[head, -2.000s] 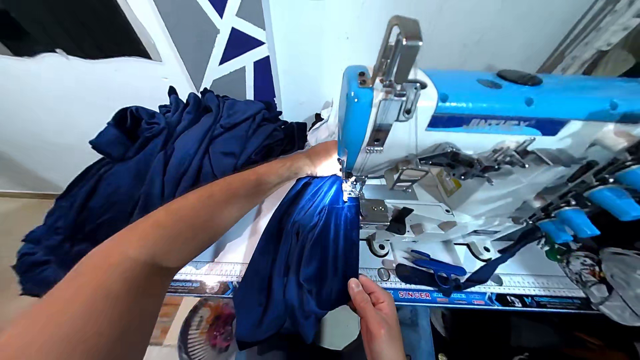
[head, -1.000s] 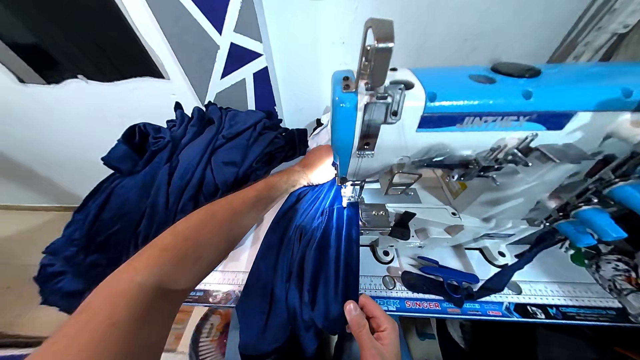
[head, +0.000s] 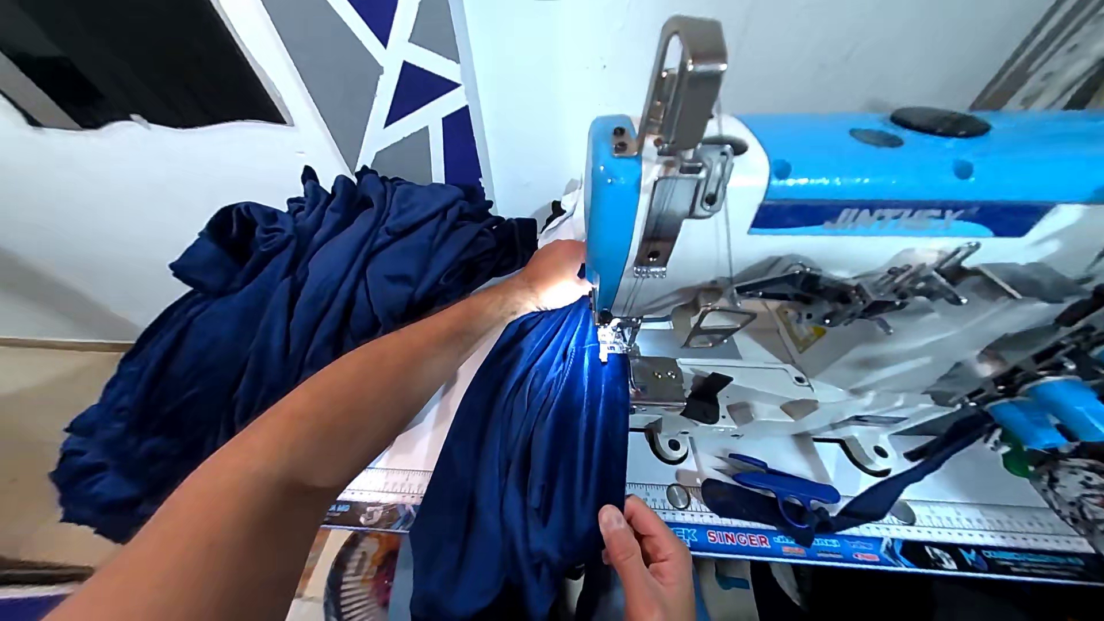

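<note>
A length of dark blue fabric (head: pixel 526 457) runs from the presser foot (head: pixel 611 339) of a blue and white industrial sewing machine (head: pixel 681 233) down over the table's front edge. Behind the foot, partly hidden by the machine head, my left hand (head: pixel 556 274) is at the fabric's far end; its fingertips are out of sight. My right hand (head: pixel 647 552) pinches the fabric's right edge between thumb and fingers near the front of the table. The machine's lamp lights the cloth by the needle.
A large heap of dark blue fabric (head: pixel 285 319) lies at the left. Blue-handled thread snips (head: pixel 785 487) and a dark fabric strip (head: pixel 914 474) lie on the table at the right. A ruler strip (head: pixel 983 520) lines the front edge. Blue thread-guide parts (head: pixel 1048 414) are at the far right.
The right hand stays at the fabric's right edge, and the left hand remains behind the machine head. The view has shifted slightly.
</note>
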